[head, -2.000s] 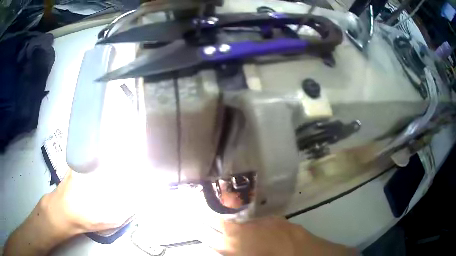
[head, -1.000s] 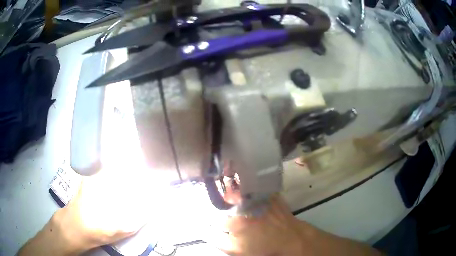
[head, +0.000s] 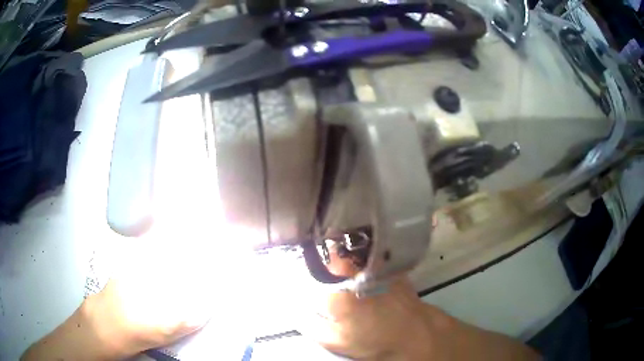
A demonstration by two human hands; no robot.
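My left hand (head: 130,317) lies on the machine table at the lower left, its fingers lost in white glare. My right hand (head: 388,321) is below the sewing machine head (head: 268,162), its fingertips also washed out by glare. A pale piece with a dark edge (head: 247,351) shows between the hands at the bottom edge, mostly lost in the light. The presser foot and needle area is hidden by glare. Whether either hand grips the piece cannot be seen.
Fabric scissors with a purple handle (head: 367,48) lie on the machine head. A pale grey bar (head: 134,148) stands left of it. A dark navy fabric pile (head: 35,134) lies at the left. A dark phone (head: 585,247) is at the right.
The view has shifted slightly. Less of the pale piece's dark edge shows beside my left hand. Both hands remain by the machine head.
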